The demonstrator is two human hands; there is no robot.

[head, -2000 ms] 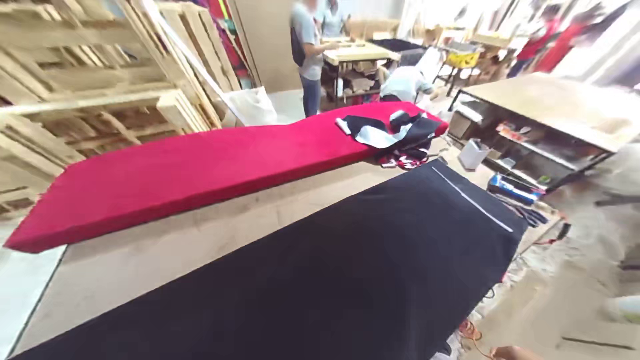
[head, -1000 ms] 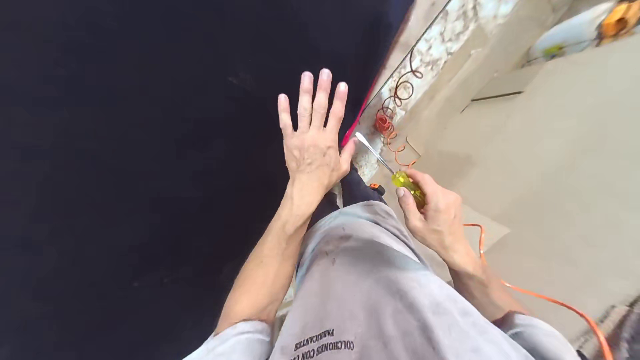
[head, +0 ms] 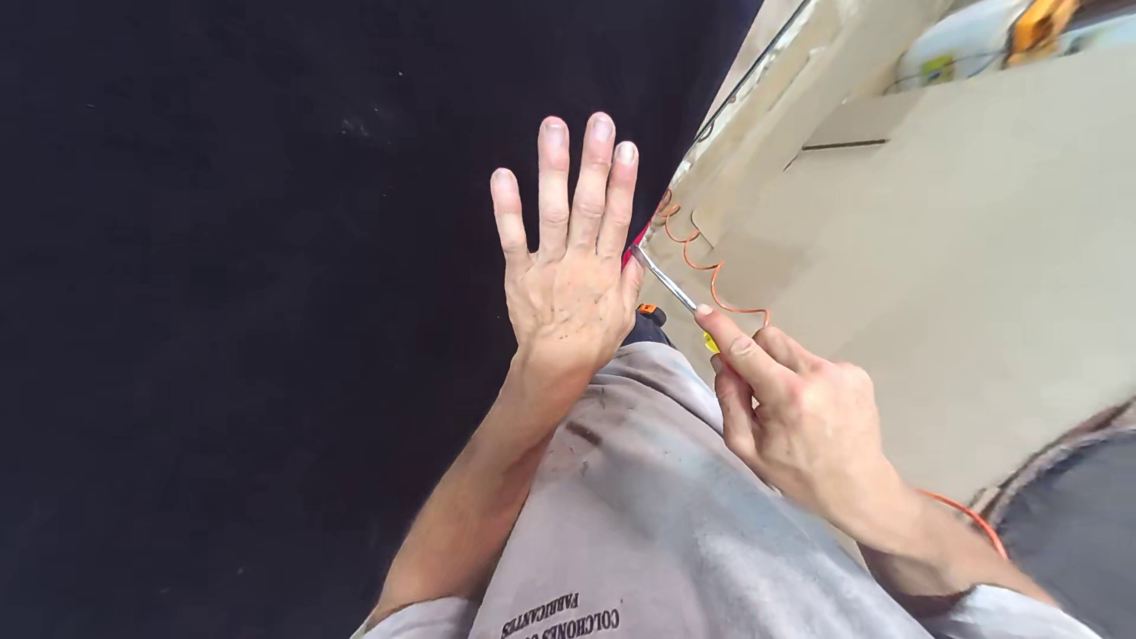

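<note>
My left hand (head: 570,266) lies flat, fingers spread, on the dark fabric (head: 266,311) near its right edge, holding nothing. My right hand (head: 794,404) grips a flat-blade screwdriver (head: 667,280) by its yellow handle, which the fingers mostly hide; the index finger reaches along to the metal shaft. The blade tip meets a narrow strip of red fabric (head: 635,244) at the edge of the dark fabric, beside my left thumb. Whether the tip is tucked under something cannot be told.
A coiled orange air hose (head: 715,275) hangs past the edge, and more of it shows by my right forearm. A black and orange object (head: 652,313) is near my waist. At the upper right lies a pale cylindrical tank (head: 963,44). A dark round-edged object (head: 1074,532) is at lower right.
The view has swung down from the room to my hands. Since one second ago, the screwdriver tip has come to the red strip, and my right index finger has extended along the shaft.
</note>
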